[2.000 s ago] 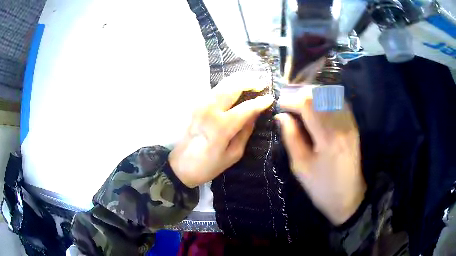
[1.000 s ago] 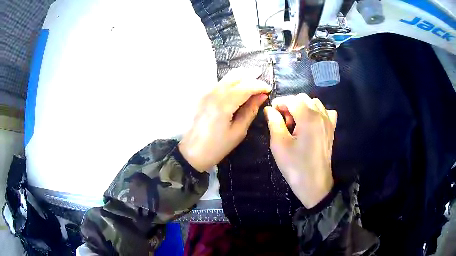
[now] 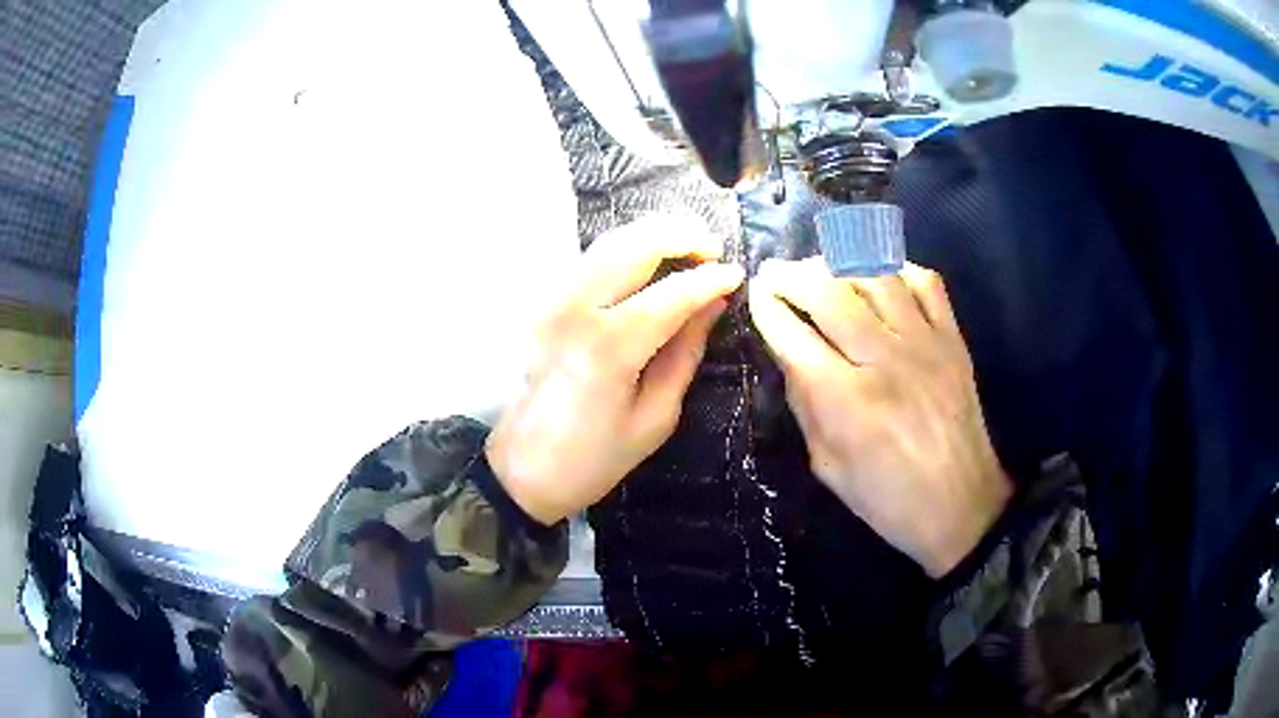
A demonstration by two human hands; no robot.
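Note:
A long black puckered band [image 3: 687, 498] with pale stitch lines runs from under the sewing machine's needle area toward my lap. A wide dark panel [image 3: 1080, 323] lies to its right. A ragged pale seam edge [image 3: 770, 526] runs where they meet. My left hand [image 3: 603, 372] rests on the band, thumb and fingers pinching it at the seam just below the needle area. My right hand [image 3: 877, 400] is opposite, its fingertips at the seam on the panel side. A dark machine part [image 3: 706, 91] hides the needle and presser foot.
The white "Jack" machine head [image 3: 1066, 63] is at the upper right. A ribbed grey-blue knob [image 3: 860, 239] hangs over my right fingers. The white table [image 3: 323, 281] has a blue left edge and a ruler strip [image 3: 561, 619] in front. Black cloth [image 3: 119, 617] lies at the lower left.
Compared with one second ago, the view has shifted and the dark part now covers the needle area. My right hand sits slightly higher, closer to the knob. The ragged seam edge shows more clearly below my hands.

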